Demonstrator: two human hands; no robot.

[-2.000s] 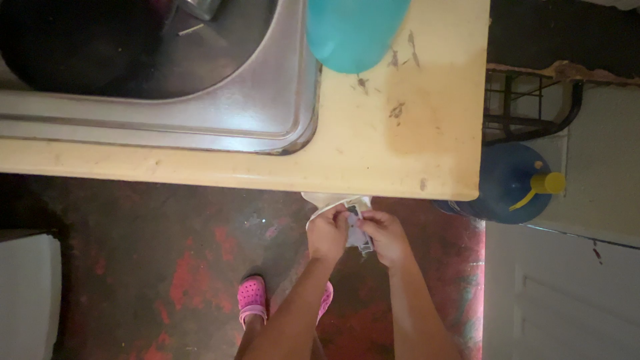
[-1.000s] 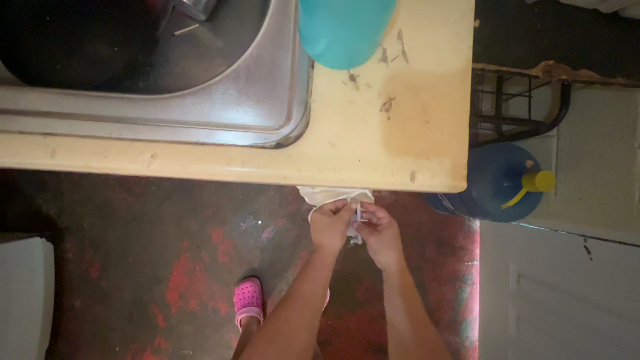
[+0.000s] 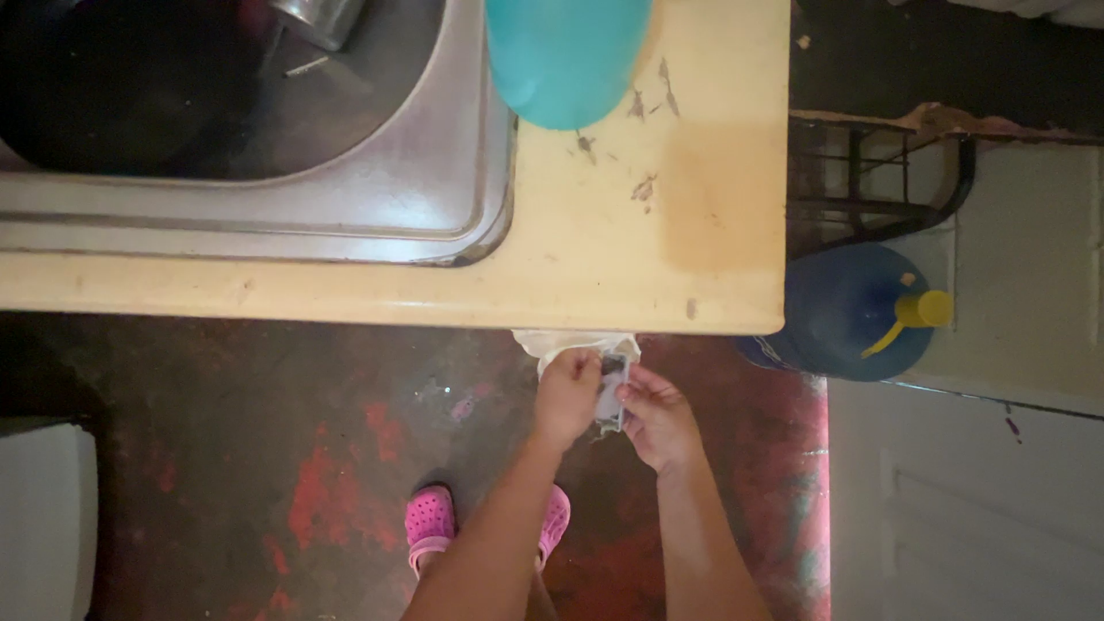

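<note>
Between my two hands, just beyond the counter's front edge, is a small pale, flat, frame-like object [image 3: 613, 392] with a dark patch at its upper end. My right hand [image 3: 660, 414] grips its right edge with thumb and fingers. My left hand [image 3: 569, 392] has its fingertips closed at the upper left of the same object. A whitish bag or cloth [image 3: 539, 343] shows behind the hands, partly hidden under the counter. What the small object is cannot be made out.
A cream countertop [image 3: 595, 285] with a steel sink [image 3: 414, 203] lies ahead. On it stands a turquoise container [image 3: 569, 60]. Right of the counter are a blue water jug [image 3: 849, 319] with a yellow cap and a black metal rack [image 3: 897, 211]. A white object [image 3: 43, 517] stands at lower left.
The pale object, seen nearly edge-on a second ago, shows more of its flat face now. My hands have stayed together below the counter's edge.
</note>
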